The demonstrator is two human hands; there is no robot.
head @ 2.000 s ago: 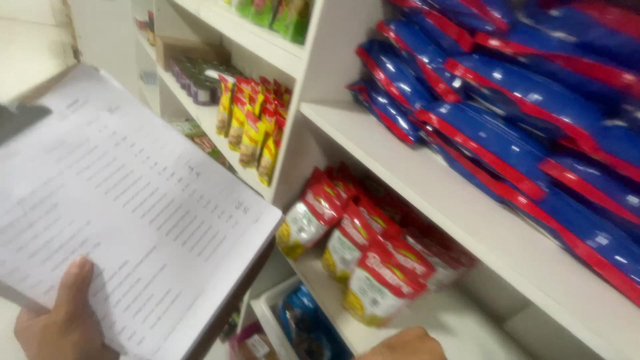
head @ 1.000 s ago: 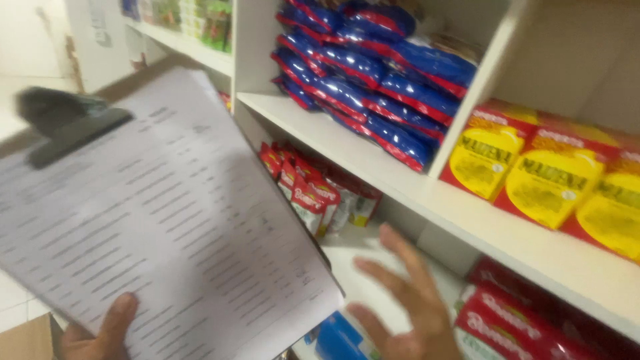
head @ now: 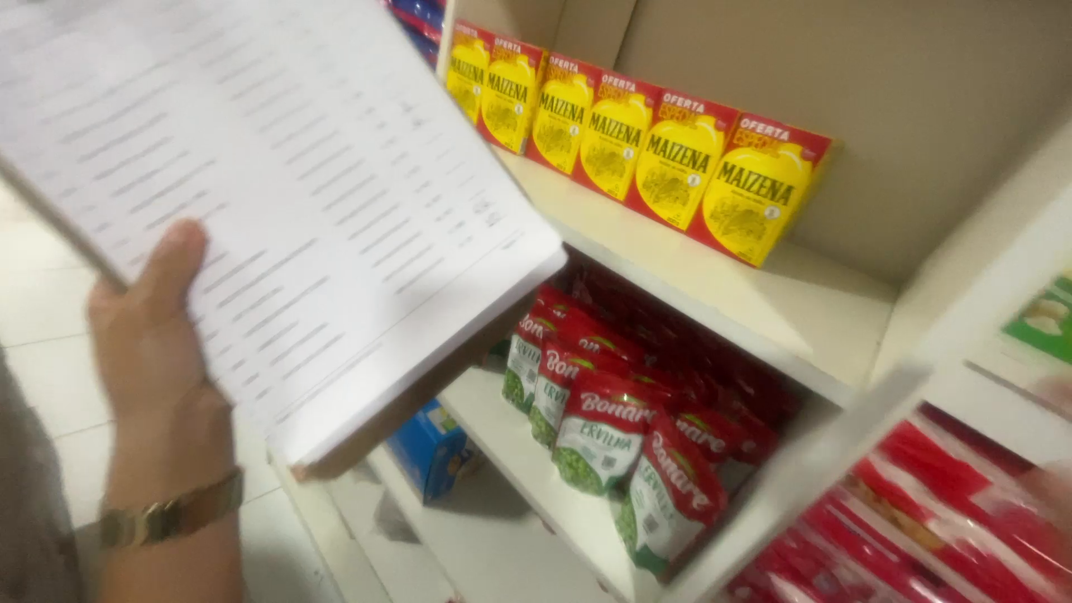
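My left hand (head: 159, 335), with a gold-coloured bracelet at its wrist, grips the left edge of a clipboard with printed sheets (head: 276, 193), thumb on top of the paper. The print is too blurred to read. Past the board's right edge stands a row of yellow and red Maizena boxes (head: 615, 142) on a white shelf. One level lower are red and white Bonare pea pouches (head: 603, 431), upright and close together. Of my right hand (head: 1051, 490) only a blurred part shows at the right edge, in front of red packages; its fingers cannot be made out.
A white upright divider (head: 837, 469) runs beside the pouches. Red and clear plastic packages (head: 930, 494) lie right of it, a green package (head: 1047, 318) above them. A blue box (head: 429, 448) is low down under the clipboard's corner. White floor tiles (head: 50, 310) show at left.
The view has swung right along the shelves. My right hand, seen with spread fingers near the middle a second ago, is now at the right edge. My left hand keeps hold of the clipboard.
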